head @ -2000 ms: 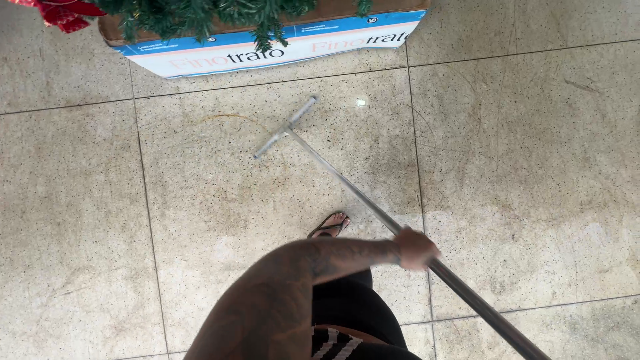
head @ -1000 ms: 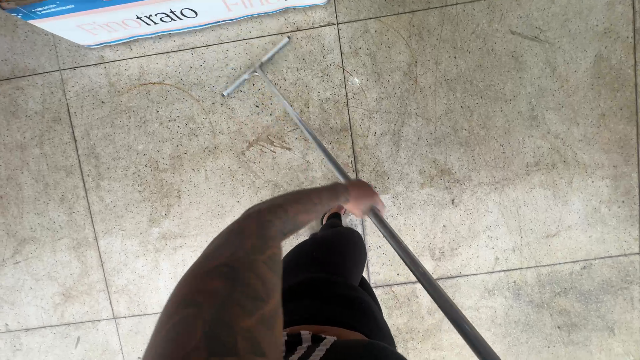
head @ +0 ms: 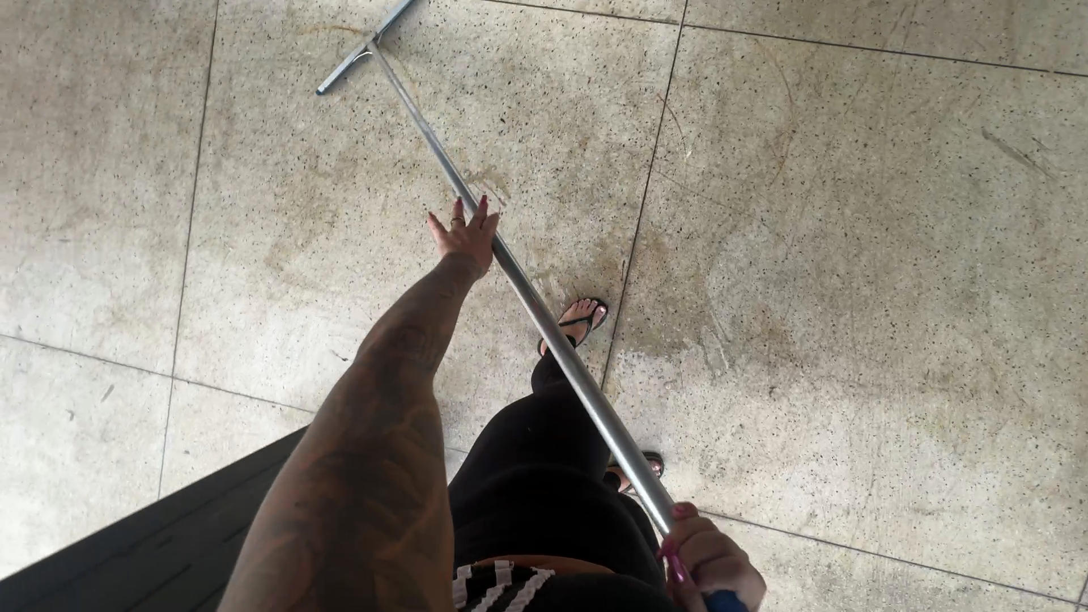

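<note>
A floor squeegee with a long metal pole slants across the view, its narrow metal head on the speckled floor at the upper left. My left hand lies against the left side of the pole about midway, fingers spread and not wrapped around it. Near the bottom right, my right hand is closed around the upper end of the pole, where a bit of blue grip shows below the fingers. Part of the squeegee head is cut off by the top edge.
Stained, speckled floor slabs with dark joints surround me. My sandalled foot is just right of the pole, and the other foot is partly hidden behind it. A dark, flat-sided object with lines across it stands at the lower left.
My left hand was closed around the pole; its fingers are now spread against it. My right hand has come into view. The view has shifted, and the printed box at the top is out of frame.
</note>
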